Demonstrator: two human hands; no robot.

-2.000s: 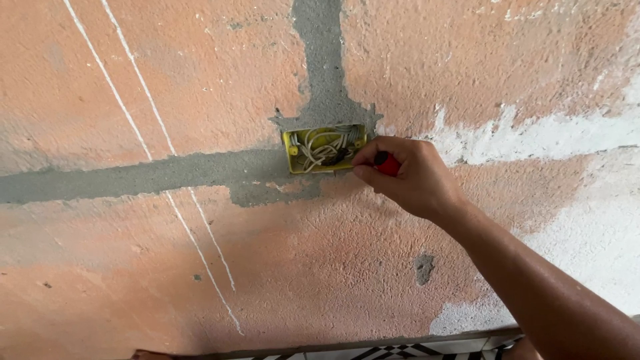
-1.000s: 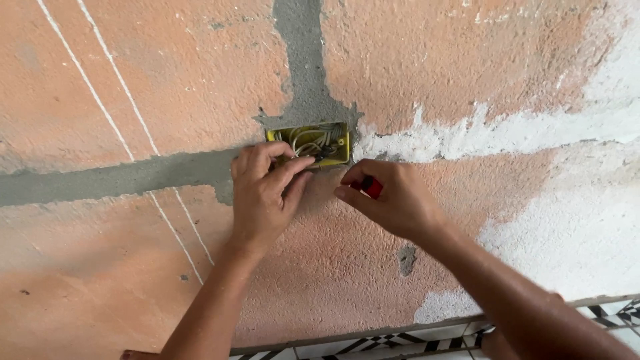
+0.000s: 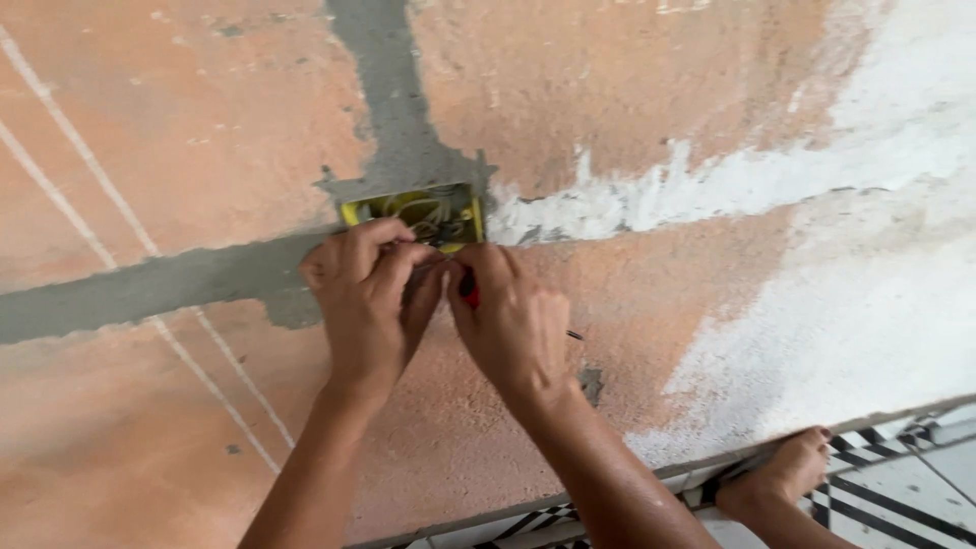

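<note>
A yellow electrical box (image 3: 480, 221) is set in the wall, with several pale wires (image 3: 419, 210) coiled inside it. Just below its lower edge my left hand (image 3: 366, 297) pinches something thin, probably a wire end, between thumb and fingers. My right hand (image 3: 507, 320) meets it there, fingertips touching or nearly so. In the right palm sits a tool with a red and black handle (image 3: 470, 290), most likely a screwdriver; a thin dark metal tip (image 3: 575, 335) sticks out past the far side of that hand. The fingers hide the exact pinch point.
Grey mortar bands (image 3: 393, 99) run up and left from the box across the orange plastered wall (image 3: 191, 152). White patching (image 3: 648, 191) extends right. A bare foot (image 3: 778, 473) rests on patterned floor tiles (image 3: 884, 488) at the lower right.
Two seconds ago only my right hand was at the box; my left hand came in from below. Since one second ago, both hands have come together under the box's lower edge.
</note>
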